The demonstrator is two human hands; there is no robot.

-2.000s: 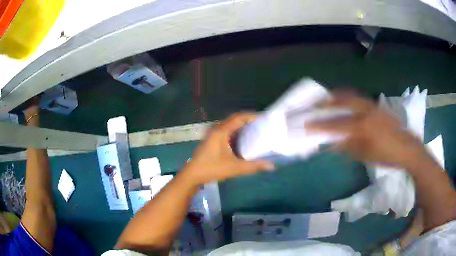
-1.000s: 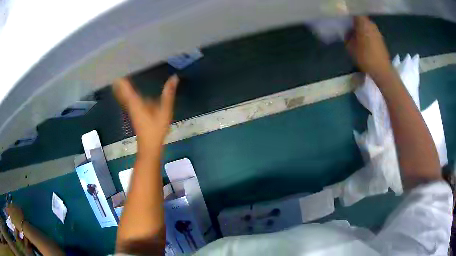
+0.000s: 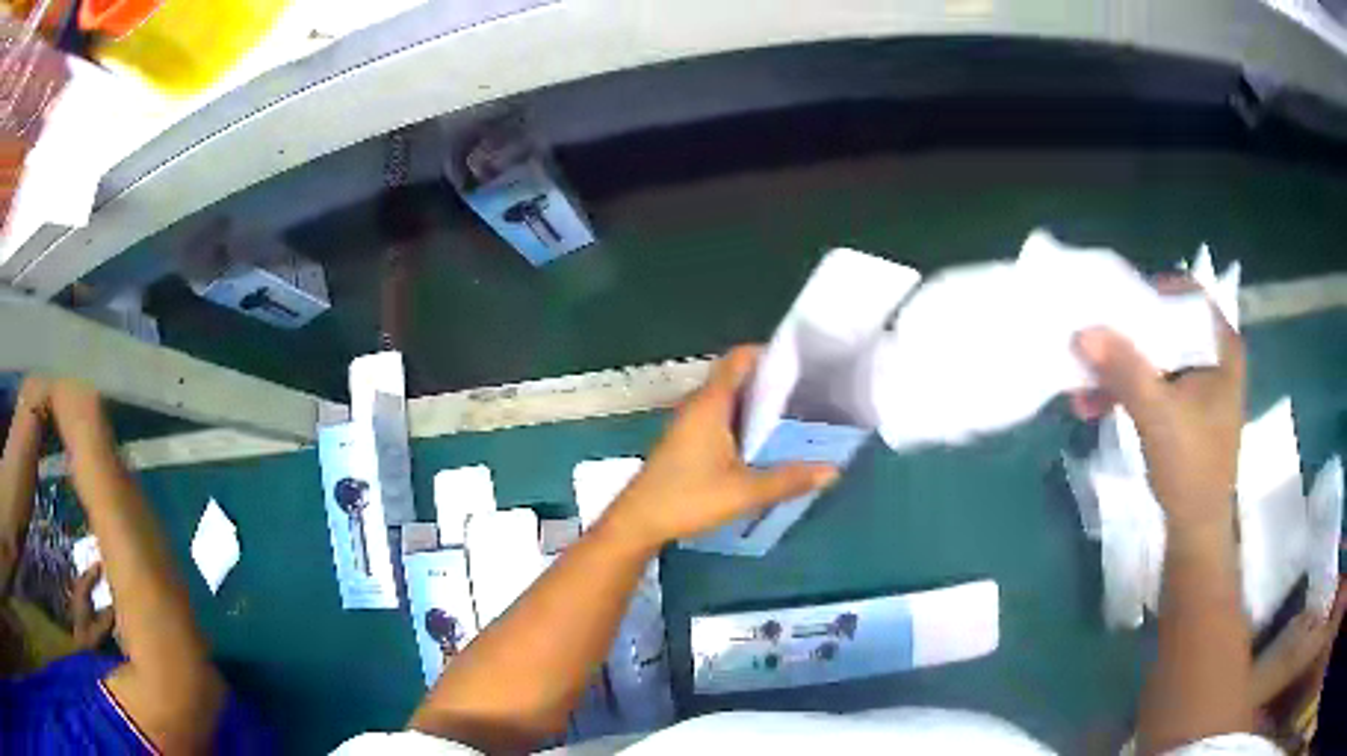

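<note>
My left hand [image 3: 702, 465] holds an open retail carton [image 3: 776, 480], pale blue and white, its mouth tilted up to the right with a white flap raised. My right hand [image 3: 1160, 392] grips a white wrapped product [image 3: 990, 347] just right of the carton mouth. The product's left end is beside the mouth; whether it touches the carton I cannot tell. A pile of white wrapped products [image 3: 1130, 547] lies at the right, behind and below my right hand.
A flat carton [image 3: 842, 644] lies near my body. Open cartons [image 3: 355, 510] stand at left, some behind my left forearm. Cartons [image 3: 535, 214] sit on the dark green conveyor beyond the pale rail [image 3: 561, 396]. A paper slip [image 3: 216, 545] and a neighbour's arms [image 3: 133, 539] are at left.
My hands have come back from over the conveyor to the bench. The left now holds an open carton, and the right a wrapped product. The view has shifted, showing more of the conveyor cartons.
</note>
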